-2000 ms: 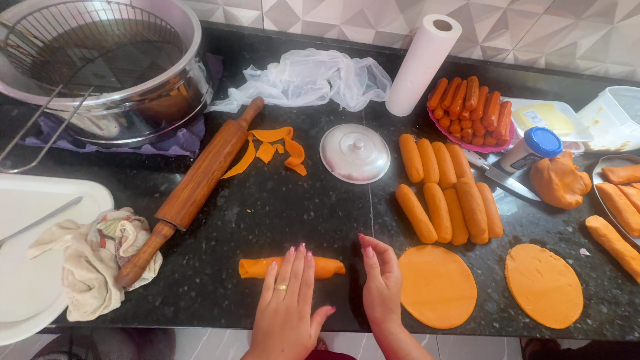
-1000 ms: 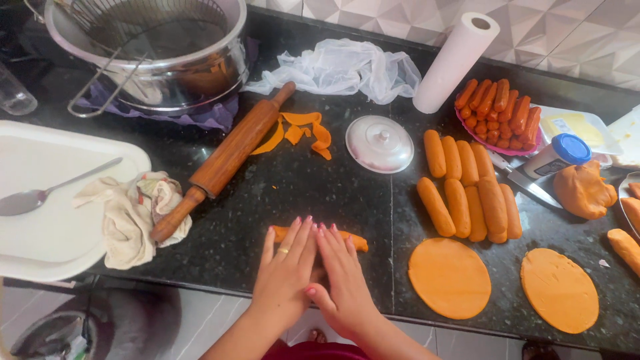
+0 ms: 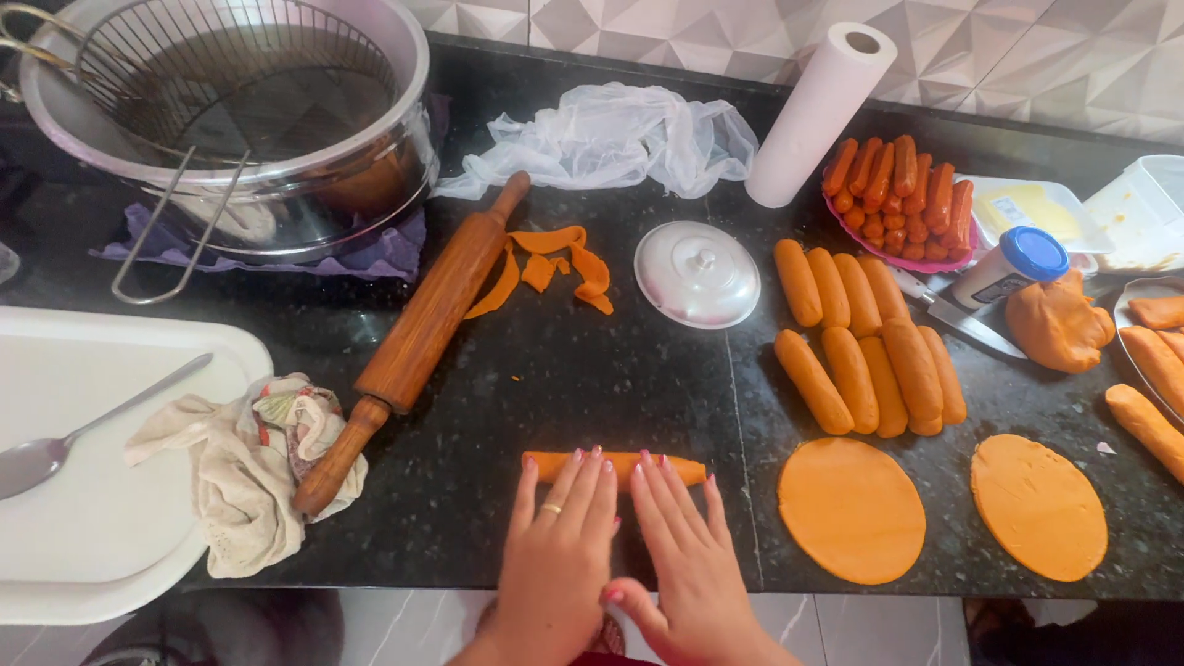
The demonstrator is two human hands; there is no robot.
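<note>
An orange dough roll (image 3: 622, 465) lies crosswise on the black stone counter near its front edge. My left hand (image 3: 561, 546), with a ring, rests flat with its fingertips on the roll's left half. Beside it, my right hand (image 3: 680, 555) presses its fingertips on the right half, thumb spread toward the left hand. Two flat dough discs, one (image 3: 851, 511) nearer and another (image 3: 1039, 508) farther right, lie at the right. Behind them sit several finished-looking dough rolls (image 3: 856, 342). A wooden rolling pin (image 3: 433, 312) lies diagonally at the left, next to orange dough strips (image 3: 583, 264).
A metal pot (image 3: 388, 166) with a wire basket stands back left, above a white tray (image 3: 250, 356) and cloth (image 3: 245, 472). A metal lid (image 3: 696, 274), plastic bag (image 3: 620, 139), paper roll (image 3: 819, 116), sausages (image 3: 902, 199), knife (image 3: 971, 324), blue-capped jar (image 3: 1008, 266) and dough lump (image 3: 1059, 324) lie behind.
Two seconds ago my right hand was off the roll, raised on its side; it has since come down onto the roll beside my left hand. The view has shifted somewhat.
</note>
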